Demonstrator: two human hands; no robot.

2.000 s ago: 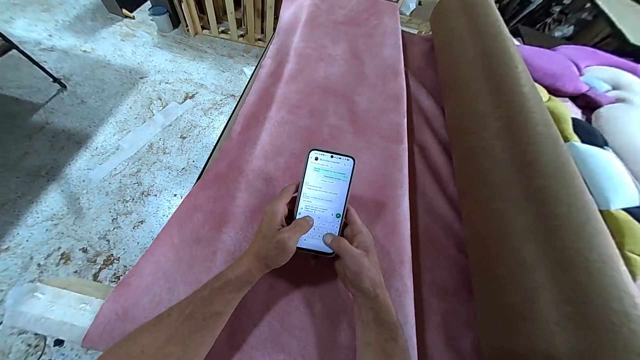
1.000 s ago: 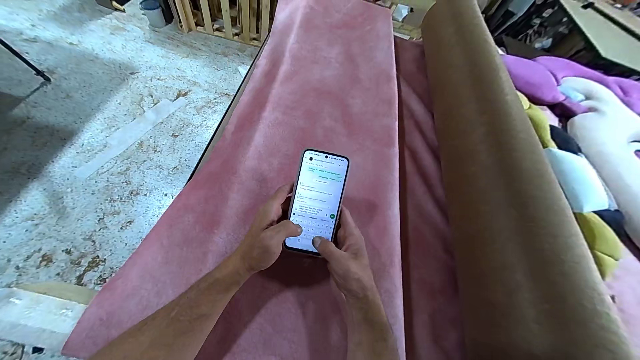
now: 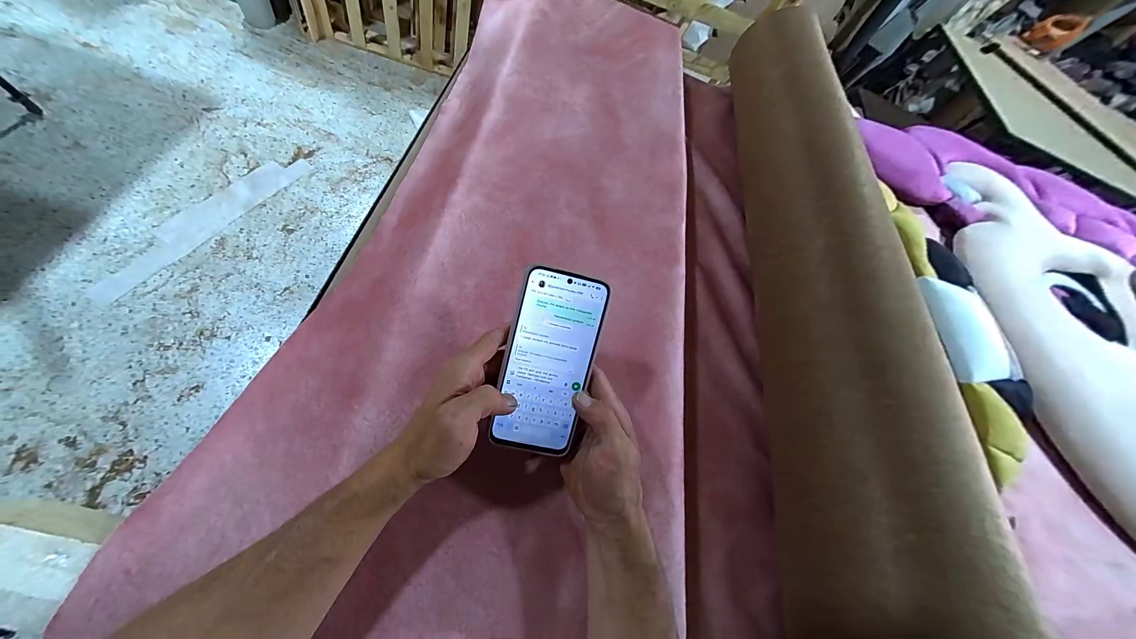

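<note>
A smartphone (image 3: pixel 555 355) is held upright between both hands, its lit screen showing a chat and an on-screen keyboard. My left hand (image 3: pixel 457 413) grips its left edge, the thumb over the keyboard's left side. On the lower right edge is my right hand (image 3: pixel 605 448), its thumb at the right side of the keyboard near a green button. The fingers behind the phone are mostly hidden. Beneath the hands lies pink plush fabric (image 3: pixel 568 160), spread over a long surface. A thick brown roll (image 3: pixel 825 319) of material rests on it at the right.
Right of the roll lies a white plush figure (image 3: pixel 1065 355) with purple parts (image 3: pixel 958 160) and a printed eye. Wooden slatted frames (image 3: pixel 390 31) stand at the back left. The speckled floor (image 3: pixel 222 328) on the left bears a pale strip (image 3: pixel 200 226). A board (image 3: pixel 1038 98) is at the upper right.
Both hands keep hold of the phone. My right thumb has moved slightly up and right over the keyboard. The view has turned a little to the right.
</note>
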